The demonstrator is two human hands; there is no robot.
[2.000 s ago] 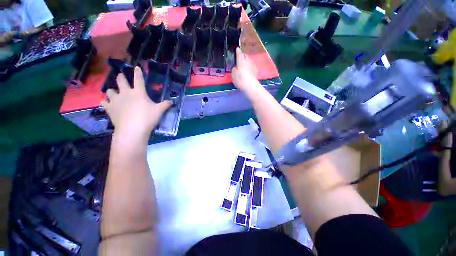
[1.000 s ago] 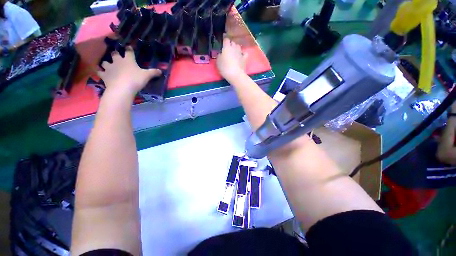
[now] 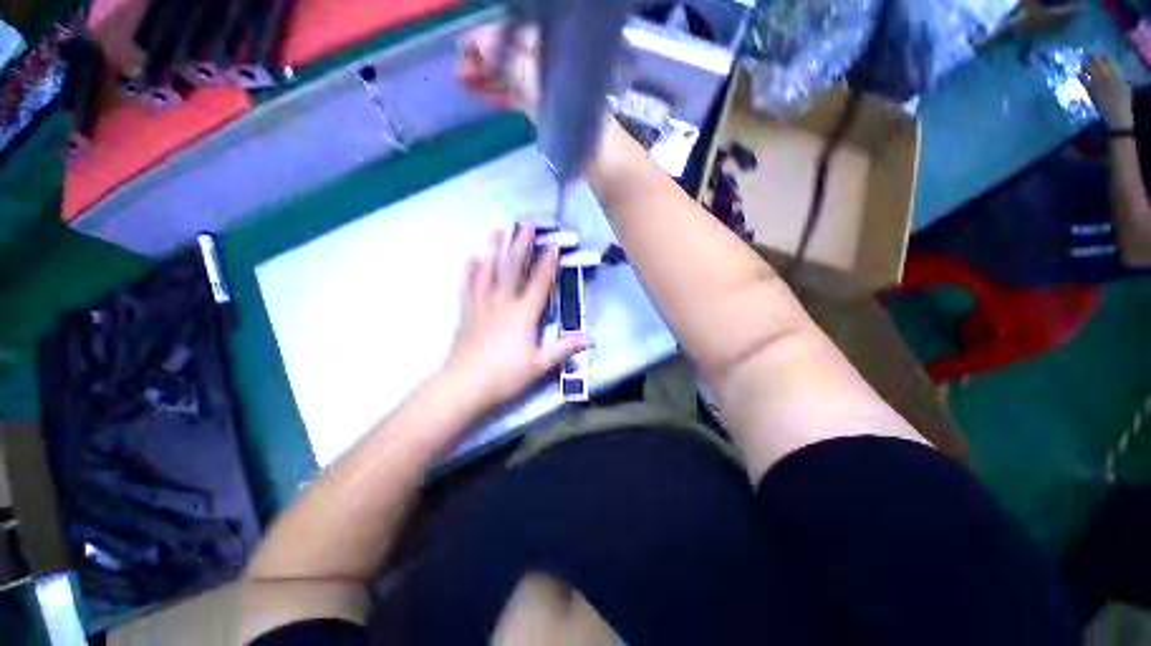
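My left hand (image 3: 511, 316) lies on the black-and-silver housing units (image 3: 573, 300) on the white work sheet (image 3: 366, 316), with its fingers over their left side and its thumb across the near part. How many units lie under it cannot be told. My right hand (image 3: 518, 70) is raised behind the blurred grey electric screwdriver (image 3: 578, 95), whose thin bit points down at the far end of the units. The screwdriver hides much of this hand, and its grip cannot be made out.
The raised shelf (image 3: 278, 152) with red top holds upright dark assemblies (image 3: 208, 38) at upper left. A black tray (image 3: 145, 429) lies left, a marker pen (image 3: 212, 268) at its edge. A small carton (image 3: 871, 189) and clear bags (image 3: 808, 44) stand right. Another person's hand (image 3: 1111, 91) shows far right.
My left hand has left the dark assemblies on the red shelf and come down onto the units. My right hand has left the shelf and is now behind the screwdriver. The view has shifted downward.
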